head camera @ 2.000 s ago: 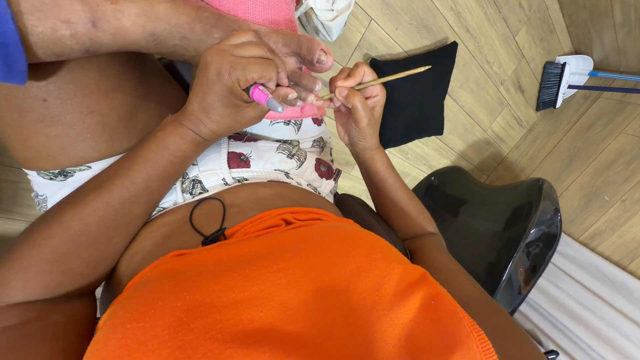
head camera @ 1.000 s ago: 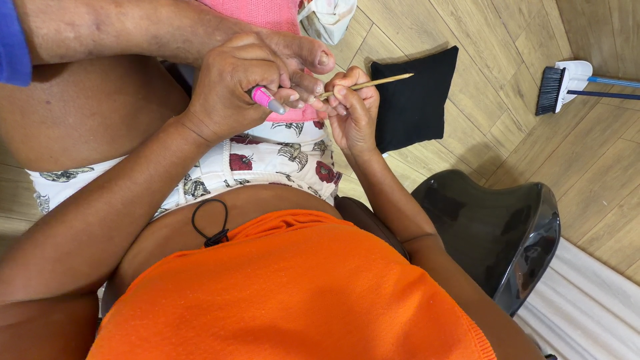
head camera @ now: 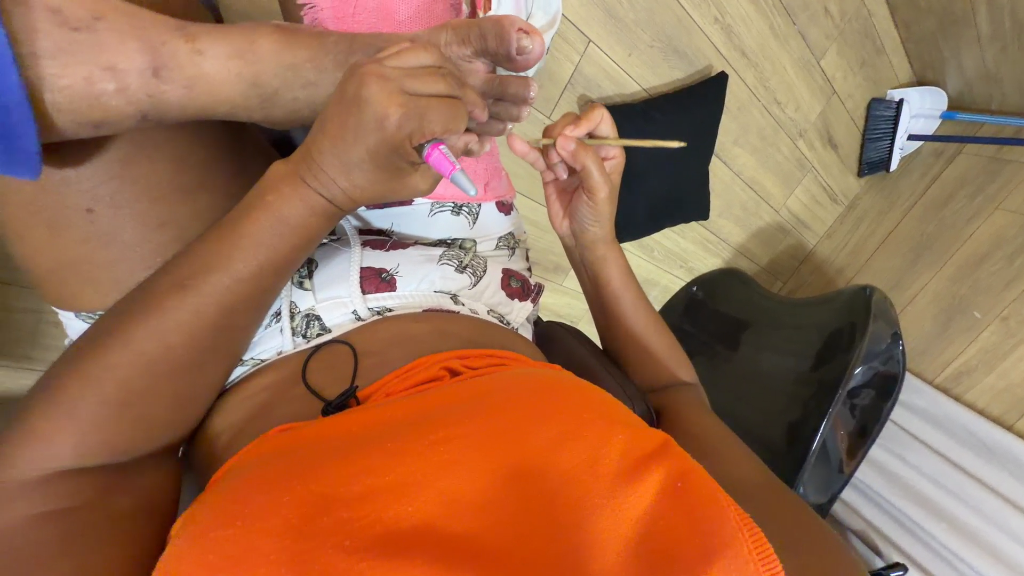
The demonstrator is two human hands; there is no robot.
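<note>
Another person's bare foot [head camera: 488, 48] points right, its toes at the top middle over a pink towel [head camera: 480, 178]. My left hand [head camera: 392, 120] lies against the foot near the small toes and holds a small pink tube with a grey tip [head camera: 448, 166], the tip pointing down and right. Just right of the toes is my right hand [head camera: 584, 160], its fingers pinched on a thin wooden stick [head camera: 640, 143]. One end of the stick points right; its other end is partly hidden by the fingers. A small gap shows between my right hand and the toes.
A black cushion [head camera: 672, 168] lies on the wood-look floor behind my right hand. At the far right are a black-bristled brush [head camera: 878, 136] and a white dustpan [head camera: 924, 112] with blue handles. A glossy black chair [head camera: 776, 360] stands beside my right forearm. White patterned shorts [head camera: 448, 256] cover my lap.
My right hand has drawn back a little from the toes, still with the wooden stick. My left hand stays at the foot with the pink tube.
</note>
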